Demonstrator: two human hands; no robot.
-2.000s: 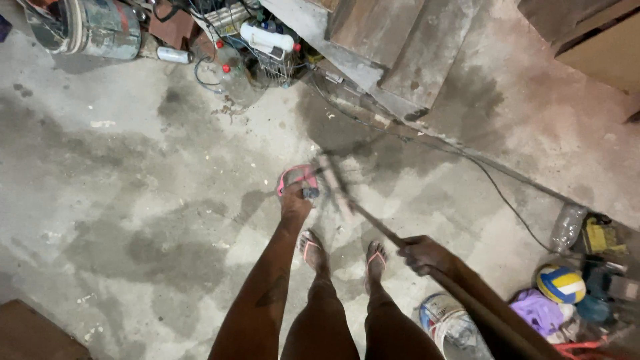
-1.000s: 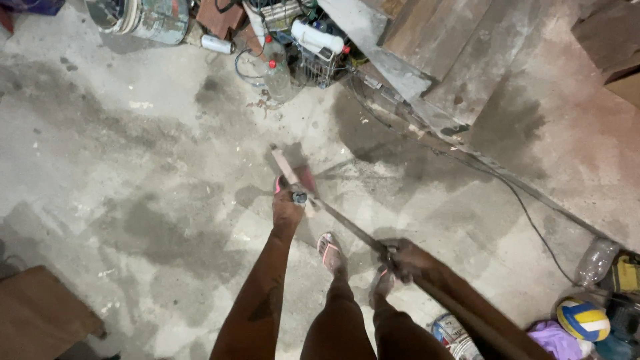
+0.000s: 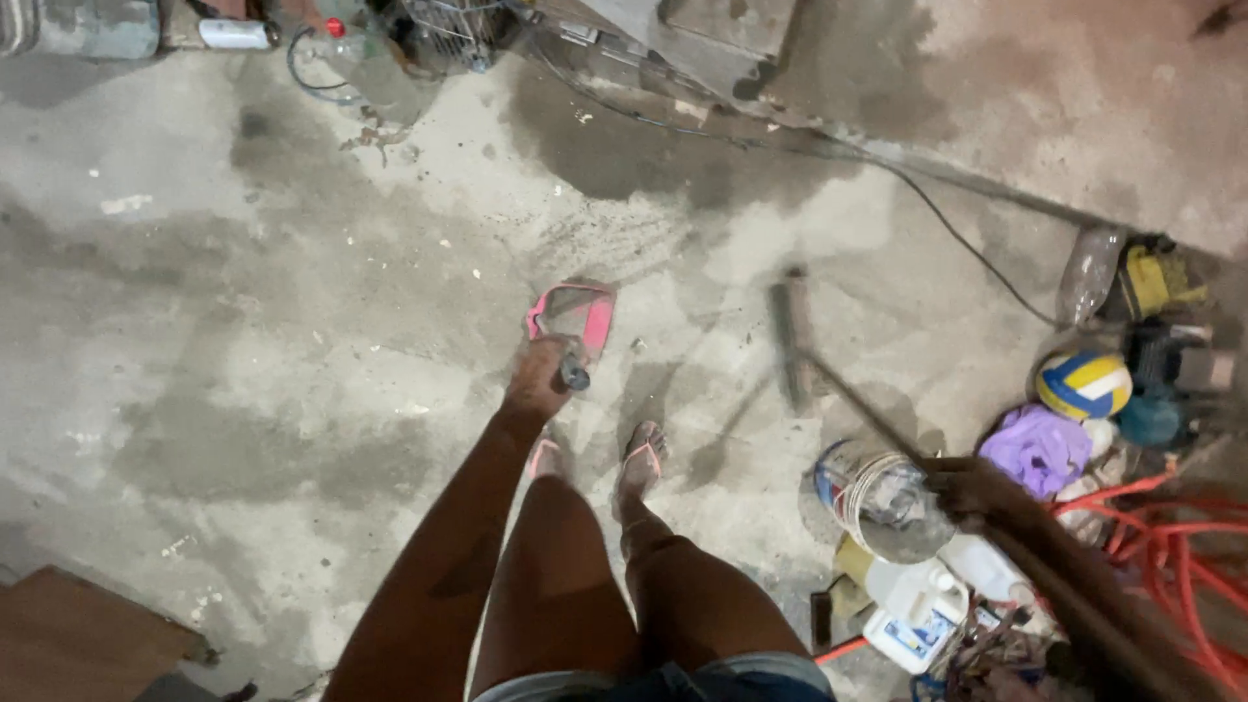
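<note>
My left hand [image 3: 546, 373] is closed on the handle of a pink dustpan [image 3: 597, 320], whose pan rests at or just above the concrete floor, with grey dirt in it. My right hand [image 3: 960, 487] grips the long wooden stick of a push broom [image 3: 795, 341]. The broom's head is blurred and lies to the right of the dustpan, apart from it; whether it touches the floor I cannot tell. Fine dark debris [image 3: 604, 234] is spread on the floor just beyond the dustpan. My feet in flip-flops [image 3: 642, 458] stand below the dustpan.
A bucket [image 3: 838, 487] stands beneath my right hand, near white plastic jugs [image 3: 912, 624], a red hose [image 3: 1185, 546], a purple cloth [image 3: 1035, 448] and a volleyball [image 3: 1084, 383]. A black cable [image 3: 955, 229] crosses the floor. A clear bottle [image 3: 366, 63] and a wire basket [image 3: 453, 29] stand beyond.
The broom head, earlier beside the dustpan, has swung away to the right, and my right hand has moved right with the stick. My left hand still holds the dustpan.
</note>
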